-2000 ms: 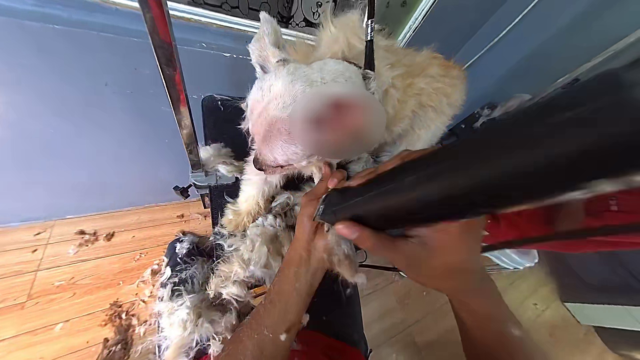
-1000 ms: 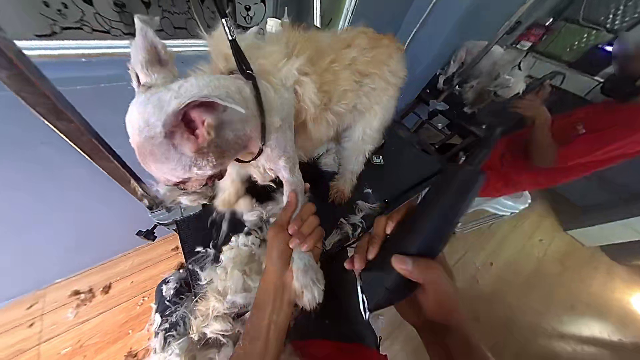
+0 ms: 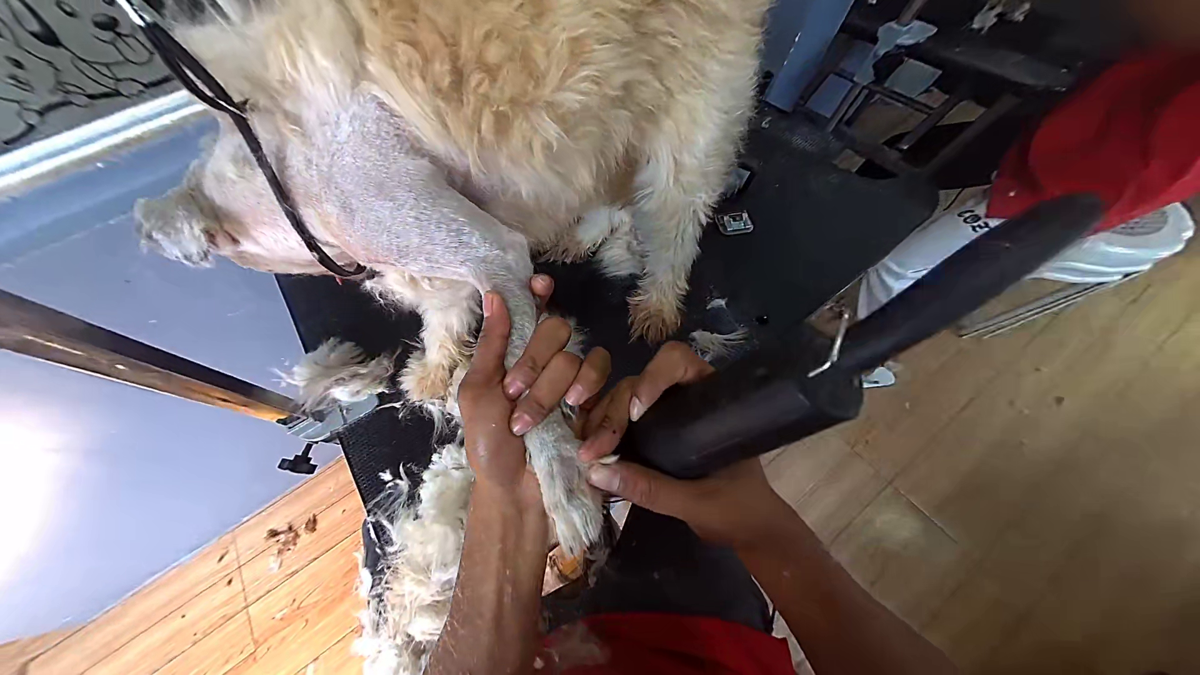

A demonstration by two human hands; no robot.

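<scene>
A cream and tan dog stands on a black grooming table, with a black loop around its neck. Its shoulder and upper front leg are clipped short. My left hand wraps around that front leg, above the furry paw. The fingertips of my right hand are close to the lower leg, right of the paw. A thick black cylindrical object covers part of the right hand, so its grip on anything cannot be told.
Cut fur lies in a heap at the table's near left. A metal post with a clamp stands at the left edge. A small metallic item lies behind the dog's legs. At the right are a red garment and a white object.
The view has shifted closer to the dog's body. The dog's head has turned away from the camera. My right hand has come nearer the paw than one second ago; my left hand remains on the leg.
</scene>
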